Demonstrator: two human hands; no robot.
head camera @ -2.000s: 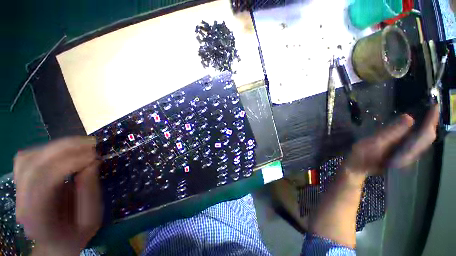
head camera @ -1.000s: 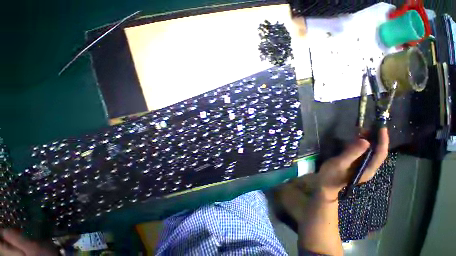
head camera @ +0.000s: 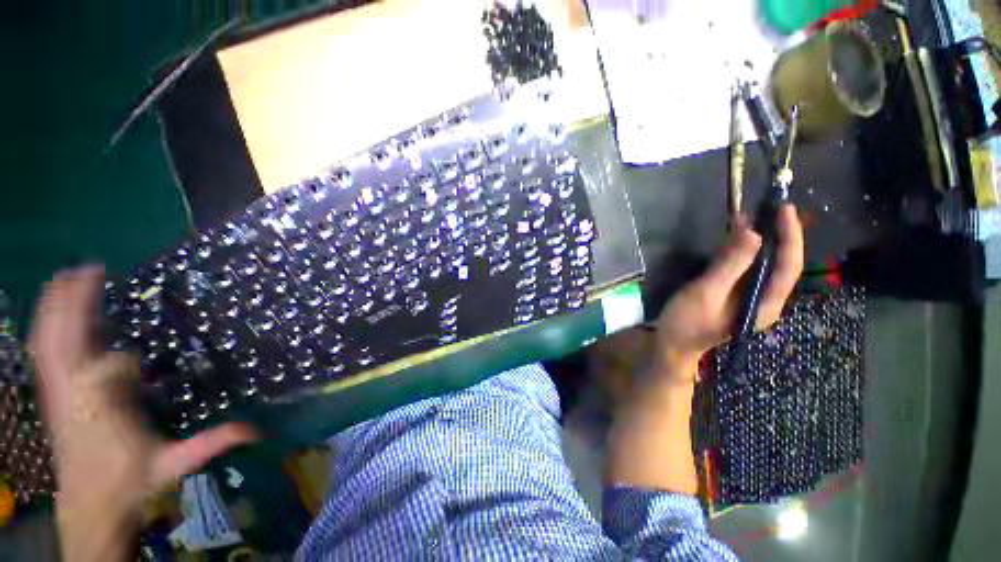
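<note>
The long black keyboard circuit board (head camera: 362,263) lies slanted in front of me, with shiny round pads and several tiny white squares. My right hand (head camera: 730,291) is shut on the black handle of the soldering iron (head camera: 757,280). Its metal tip points away from me beside the round tin, to the right of the board. My left hand (head camera: 104,406) is blurred at the board's left end, with thumb and fingers apart. I see nothing in it. I cannot tell whether it touches the board. A dark heap of small components (head camera: 520,42) lies on the pale sheet (head camera: 351,93).
A thin dark tool or wire (head camera: 176,79) lies at the far left. A brownish tin (head camera: 829,77), teal cup (head camera: 793,13), pale stick (head camera: 738,154) and white paper (head camera: 670,82) are at the far right. More boards (head camera: 785,406) lie at the lower right.
My right hand was empty and now holds the iron. My left hand left the board with a thin strand, dropped to the lower left edge, and is now back at the board's left end without it.
</note>
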